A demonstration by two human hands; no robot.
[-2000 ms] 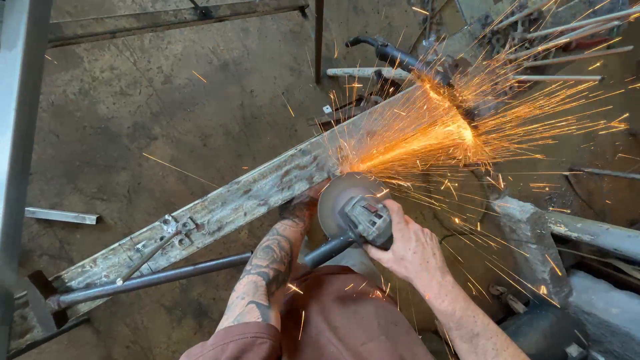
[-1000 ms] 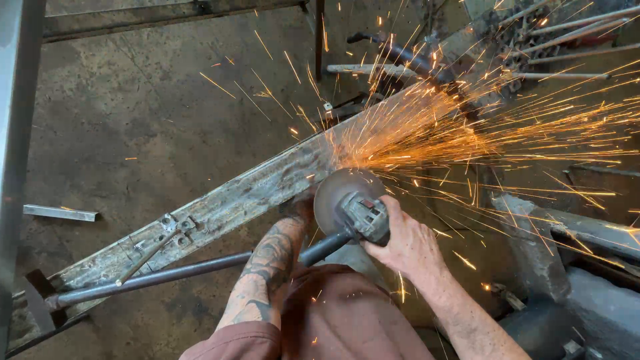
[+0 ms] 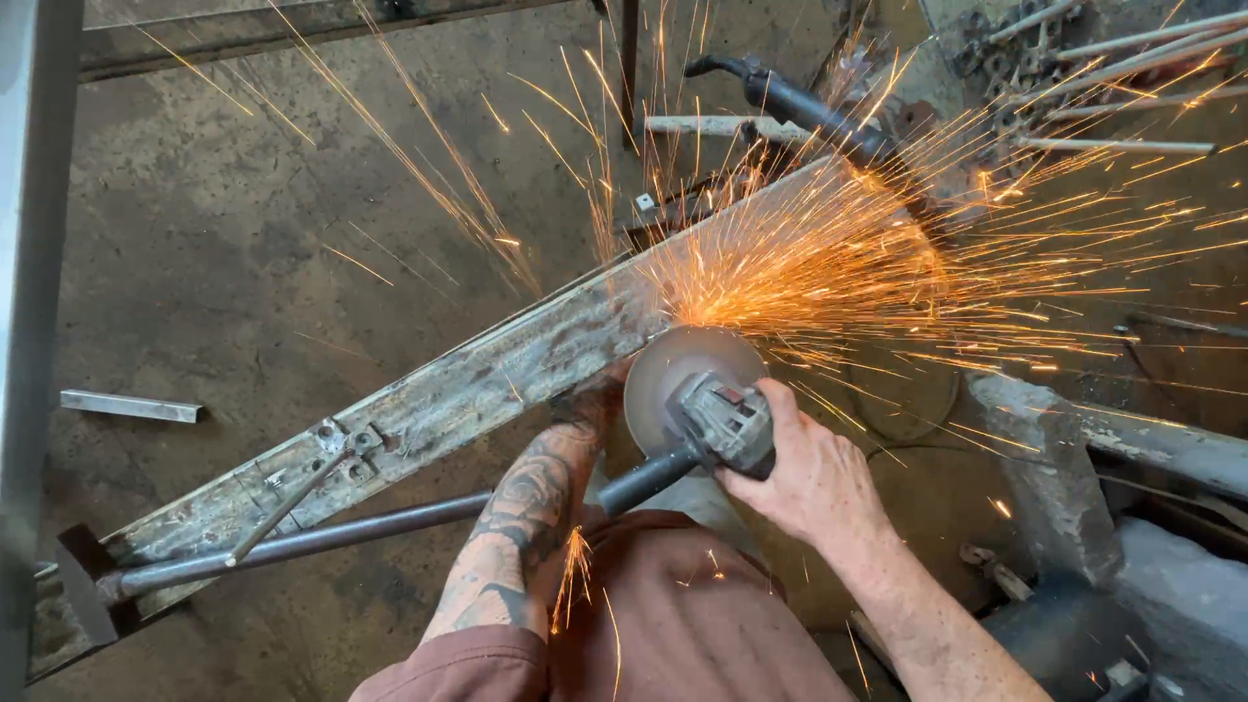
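My right hand (image 3: 814, 473) grips the body of an angle grinder (image 3: 723, 419), whose large disc (image 3: 687, 375) meets the near edge of a long, worn metal beam (image 3: 487, 375). Orange sparks fan from the contact toward the upper right. My left hand (image 3: 595, 395) is mostly behind the disc, by the beam's near edge; its fingers cannot be made out. A dark steel tube (image 3: 361, 531) with a flat plate (image 3: 88, 585) at its far left end passes beneath my left forearm. On the beam lies a thin rod with small metal pieces (image 3: 349, 450).
A welding torch (image 3: 799, 97) lies past the beam's far end. Metal rods (image 3: 1121, 146) are piled at upper right. A short metal bar (image 3: 132, 406) rests on the floor at left. An upright steel member (image 3: 34, 292) borders the left side. A grey block (image 3: 1053, 468) stands at right.
Sparks now spread farther up and left than two seconds ago. The grinder and both hands hold nearly the same place.
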